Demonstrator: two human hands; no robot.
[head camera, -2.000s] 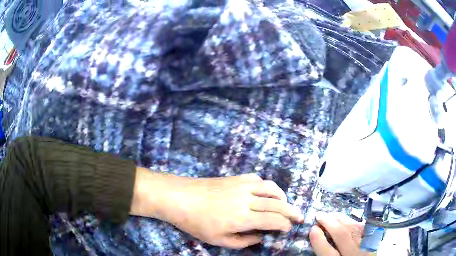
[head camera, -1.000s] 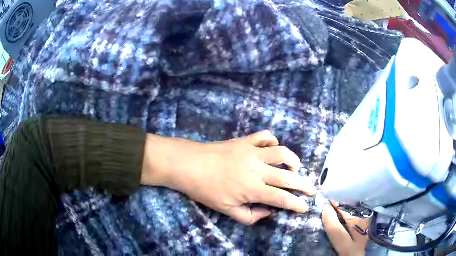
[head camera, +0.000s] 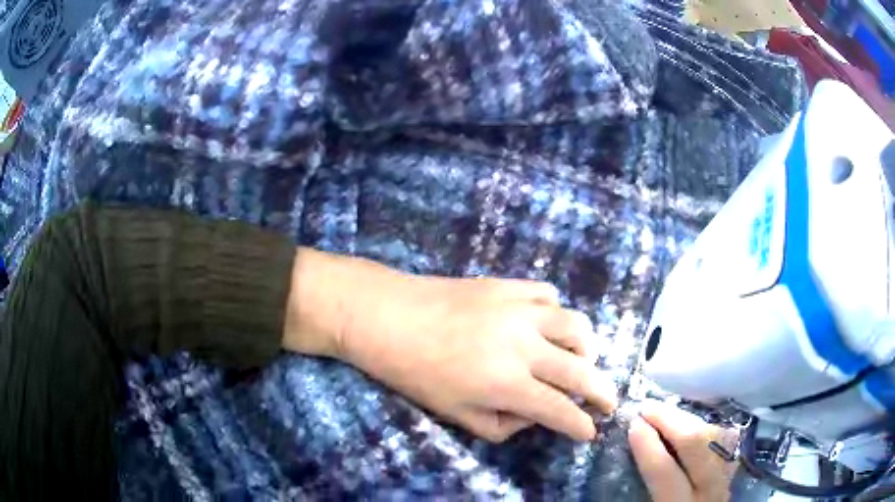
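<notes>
A thick fuzzy plaid garment (head camera: 422, 216) in blue-grey, black and white fills the table. The white sewing machine head (head camera: 746, 284) with a blue stripe stands at the right. My left hand (head camera: 451, 343) lies palm down on the garment, its fingertips on the cloth at the left of the needle area. My right hand (head camera: 682, 451) is partly under the machine head, thumb and finger close together at the garment's edge. Whether it pinches the cloth is hard to tell. The presser foot and needle are mostly hidden by fingers and head.
A grey box with a round fan grille (head camera: 37, 31) is at the far left. Dark layered edges (head camera: 721, 83) lie at the back right, near a tan perforated piece (head camera: 748, 14) and red material (head camera: 834, 61).
The machine head shows farther right in the view. My left hand was lower two seconds ago; over the last second its fingers have drawn closer together. My right hand stays beside the needle area.
</notes>
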